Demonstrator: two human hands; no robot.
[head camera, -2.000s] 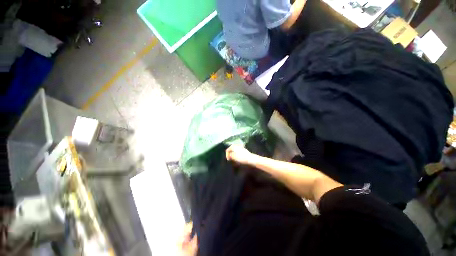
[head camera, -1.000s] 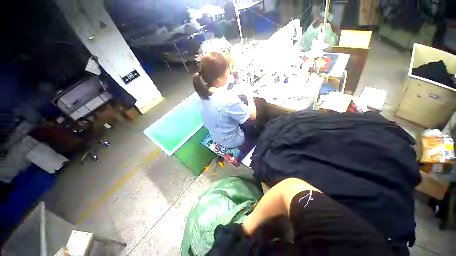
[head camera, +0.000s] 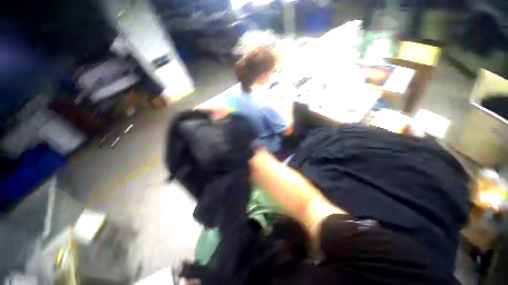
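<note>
A bunched black garment (head camera: 209, 150) with a greyish patch is raised in front of me, its lower part hanging down toward my body. My right hand (head camera: 255, 155) is at its right side and grips it; the cloth hides most of the fingers. A patch of skin also shows at the garment's top edge. My left hand (head camera: 190, 280) is a small blurred bit at the bottom edge beside black cloth; its grip is unclear. The green woven sack (head camera: 207, 245) shows partly behind and below the garment. A wide black garment pile (head camera: 384, 172) lies at my right.
A person in light blue (head camera: 262, 117) sits just beyond the raised garment, at a brightly lit, cluttered sewing table (head camera: 345, 94). A beige bin (head camera: 479, 131) with black cloth stands far right. A white board (head camera: 156, 277) shows at the bottom left of centre. A pale pillar (head camera: 153, 50) stands behind.
My right hand has brought the black garment up from the sack, and it now covers much of the sack and the green bin. The view first tilted up, then shifted slightly.
</note>
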